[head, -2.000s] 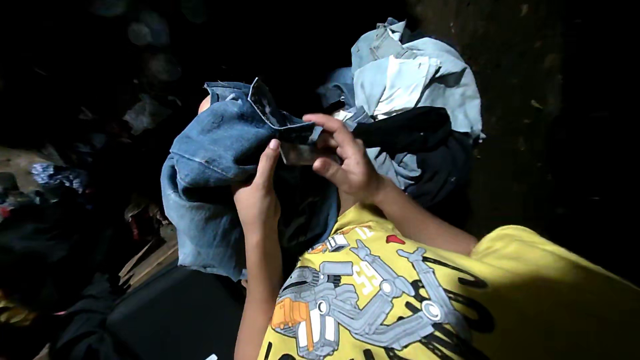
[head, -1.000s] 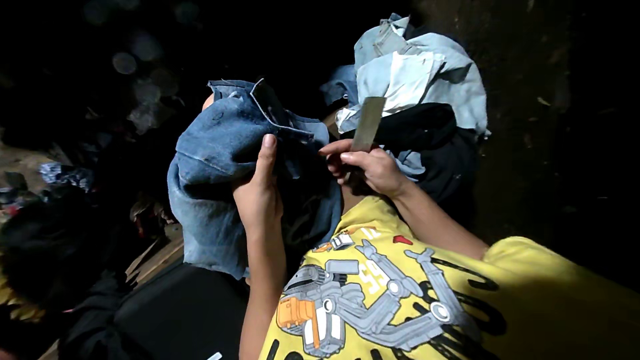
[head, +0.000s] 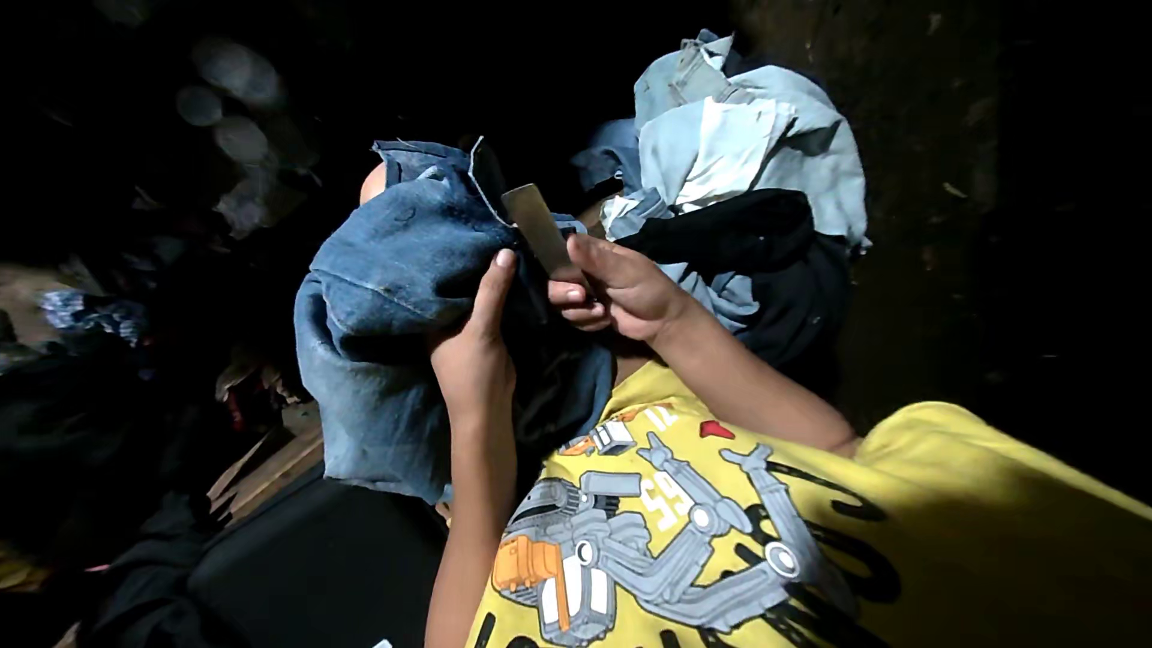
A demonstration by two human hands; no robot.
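Faded blue denim (head: 387, 261), with a frayed cut edge at its top, lies bunched left of the middle of the head view. My left hand (head: 481, 351) grips its right side, thumb on top; the other fingers are hidden beneath. In my right hand (head: 625, 283) is a flat, dull metal blade (head: 537, 225) without a visible handle. It points up and to the left, close to the denim's cut edge; whether it touches the cloth I cannot tell.
A heap of light blue and white cloth (head: 720, 144) lies beyond my right hand, with black cloth (head: 801, 270) under it. Wooden pieces (head: 270, 468) are at the lower left, beside a black surface (head: 315, 567). Dim scraps lie at the far left.
My right hand was at the denim's edge, then drew back with the blade raised. Now the blade is tilted left, nearer the denim again. My left hand keeps its hold.
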